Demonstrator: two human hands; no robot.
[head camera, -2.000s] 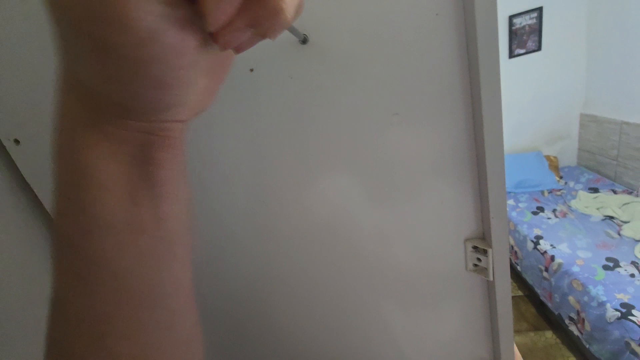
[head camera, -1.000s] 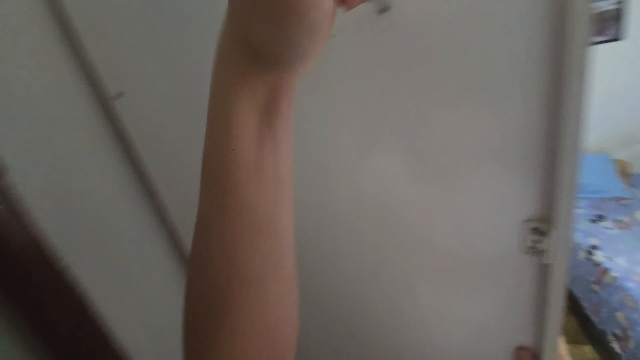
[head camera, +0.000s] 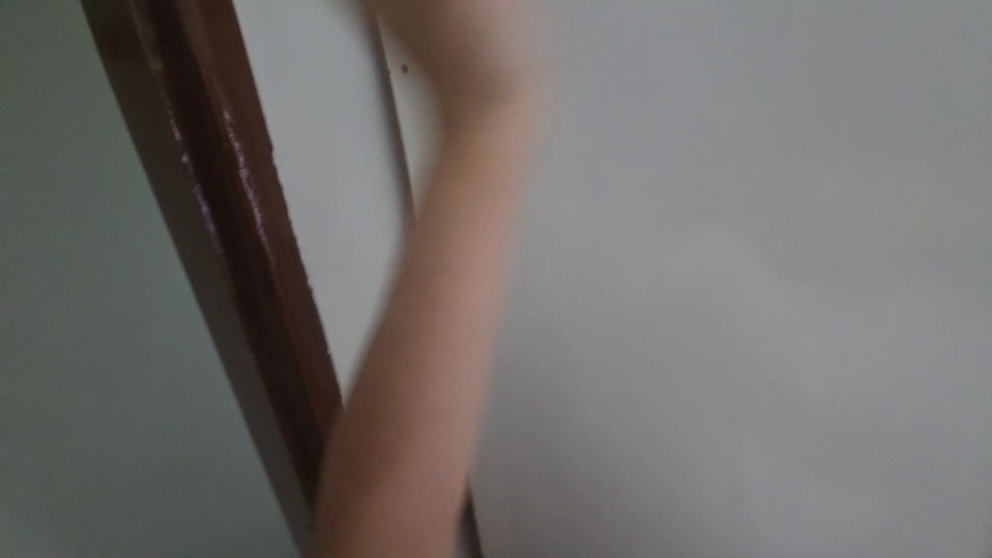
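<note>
Blurred at the top edge of the head view is my left hand (head camera: 480, 39), with its fingers cut off by the frame. Whether it holds anything cannot be seen. The bare forearm rises from the bottom, left of the middle, in front of a pale grey panel (head camera: 736, 271). A small dark hole (head camera: 404, 69) shows in the panel near its left edge, beside the wrist. My right hand is out of view.
A glossy dark brown wooden frame or trim (head camera: 240, 232) slants down the left side. A pale wall (head camera: 93, 349) lies to its left, and a narrow pale strip (head camera: 318, 155) shows between the trim and the panel.
The view has swung left, so the bed and the panel's right edge are out of sight. The thin metal rod seen at my left hand before is no longer visible.
</note>
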